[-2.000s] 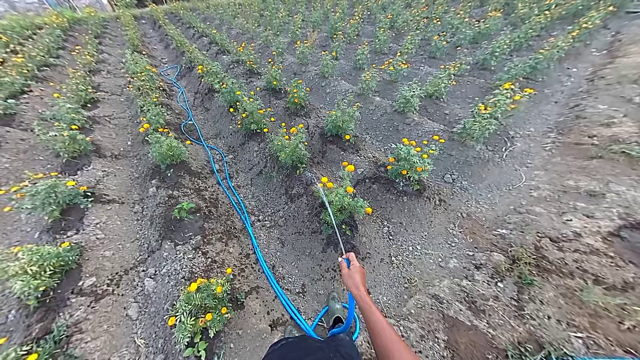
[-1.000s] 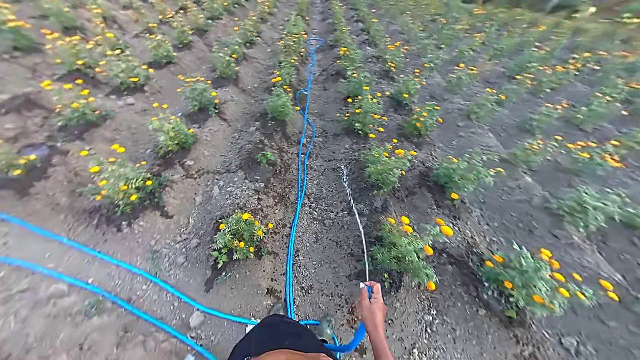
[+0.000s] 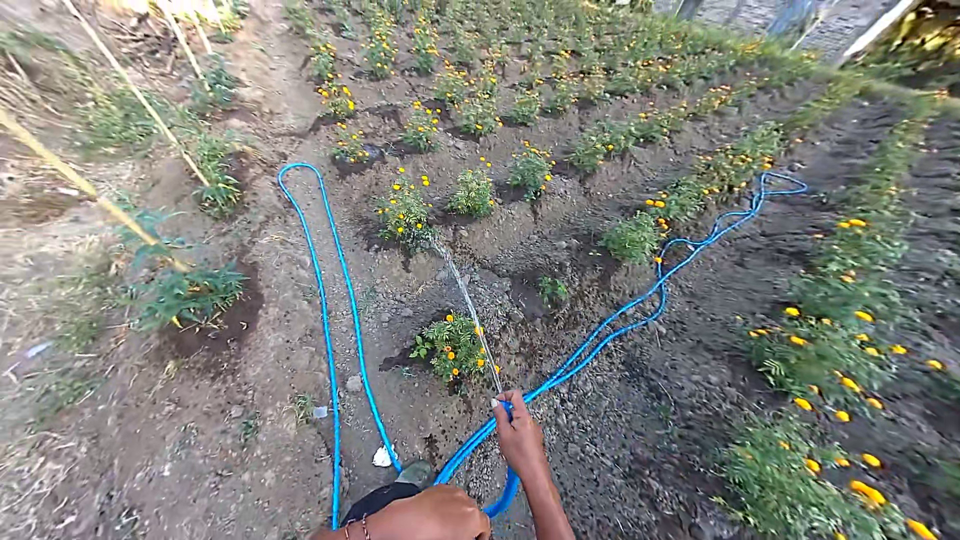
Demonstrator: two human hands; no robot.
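Note:
My right hand [image 3: 521, 435] is closed around the end of a blue garden hose [image 3: 510, 491], low in the middle of the view. A thin stream of water [image 3: 469, 300] runs from it up and left to a marigold plant [image 3: 405, 210] with yellow flowers. The stream passes over the right side of a nearer marigold plant [image 3: 454, 345]. At the bottom edge lies my left hand [image 3: 431, 516], back upward, thin bands at its wrist, beside the hose's curve. Its fingers are curled and mostly hidden, so whether it holds the hose does not show.
Doubled lengths of blue hose lie to the left [image 3: 322, 292] and toward the upper right [image 3: 645, 300]. Marigold rows fill the back and right. Staked leafy plants [image 3: 191, 296] stand at the left. A shoe [image 3: 416, 472] shows near a white scrap [image 3: 384, 456].
The view has swung far to the left, bringing in the stakes and the looped hose. My left hand has come into view. The water now lands on a different marigold plant.

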